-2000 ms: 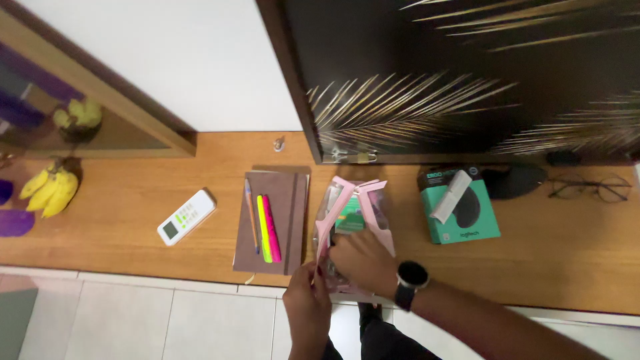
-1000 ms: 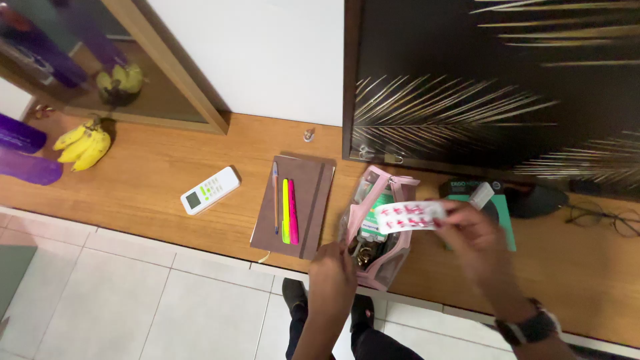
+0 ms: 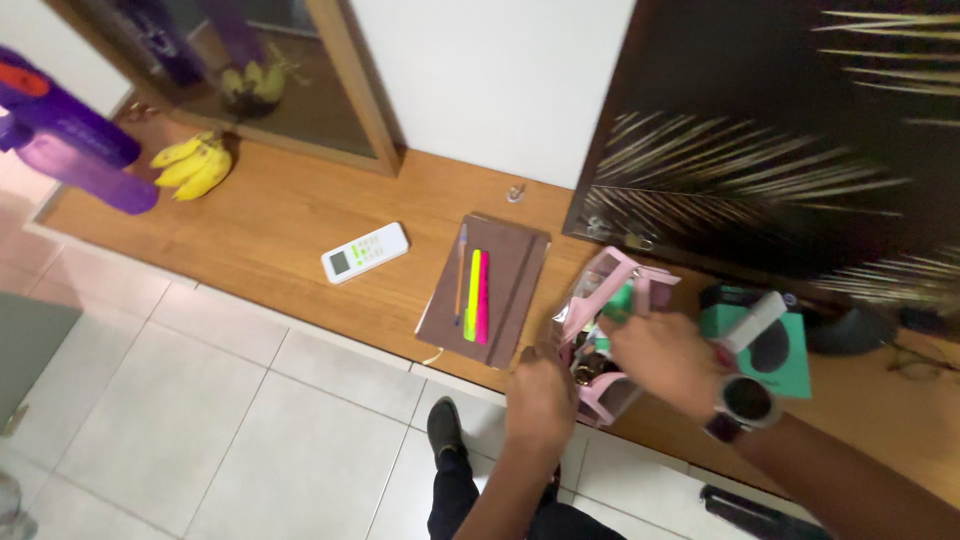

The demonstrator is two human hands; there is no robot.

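A clear pouch with pink trim (image 3: 600,300) lies unzipped near the shelf's front edge, with green and other small items inside. My left hand (image 3: 544,394) grips the pouch's near left edge, its fingers curled. My right hand (image 3: 660,356), with a watch on the wrist, reaches over the pouch opening; its fingertips are at the contents, and whether they hold something is hidden. Right of it stands a green and black mouse box (image 3: 787,352) with a white item (image 3: 756,322) on top. A brown notebook (image 3: 517,300) left of the pouch bears a pen, a yellow highlighter (image 3: 472,296) and a pink highlighter (image 3: 484,296).
A white remote control (image 3: 366,253), bananas (image 3: 196,166) and purple bottles (image 3: 82,161) lie along the wooden shelf (image 3: 277,217) to the left. A framed mirror (image 3: 337,90) and a dark picture with palm leaves (image 3: 712,112) lean at the back. Eyeglasses (image 3: 919,364) are at the right.
My right hand has moved left from above the mouse box to the pouch. The pink-and-white blister pack it held a second ago no longer shows in it. The view has shifted left.
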